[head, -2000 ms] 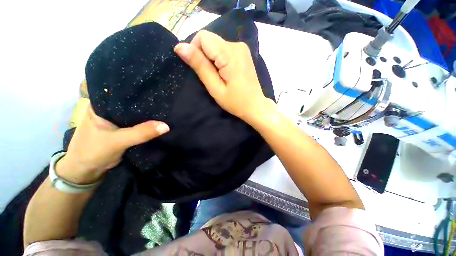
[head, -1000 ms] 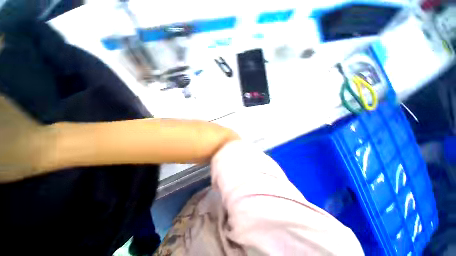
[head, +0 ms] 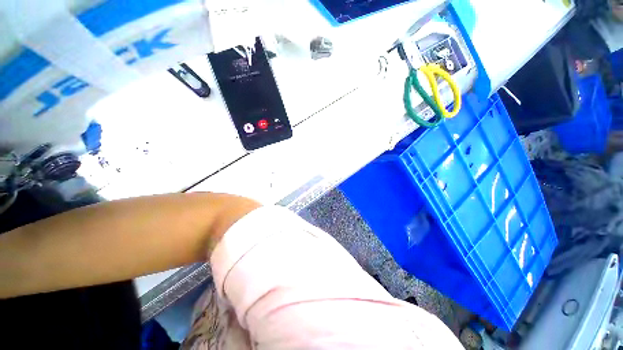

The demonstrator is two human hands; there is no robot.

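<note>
The black garment (head: 75,316) shows at the lower left, cut off by the picture's edge and partly covered by my right forearm. My right forearm reaches left across it, and my right hand is beyond the left edge. My left hand is not in view. The white and blue Jack sewing machine (head: 136,51) stands at the upper left, with dark round metal parts (head: 60,166) below it. A smartphone (head: 251,99) lies on the machine bed, its dark screen showing a red button. Small black thread snips (head: 190,79) lie beside it.
Scissors with green and yellow handles (head: 433,96) hang at the table's right end. A ruled strip (head: 179,284) runs along the table front (head: 300,174). A large blue plastic crate (head: 486,205) stands below right. A control panel (head: 358,5) shows at the top.
The view has swung right, so both hands have left the picture. Only my right forearm and sleeve remain. The phone, scissors and crate show more fully and sharply.
</note>
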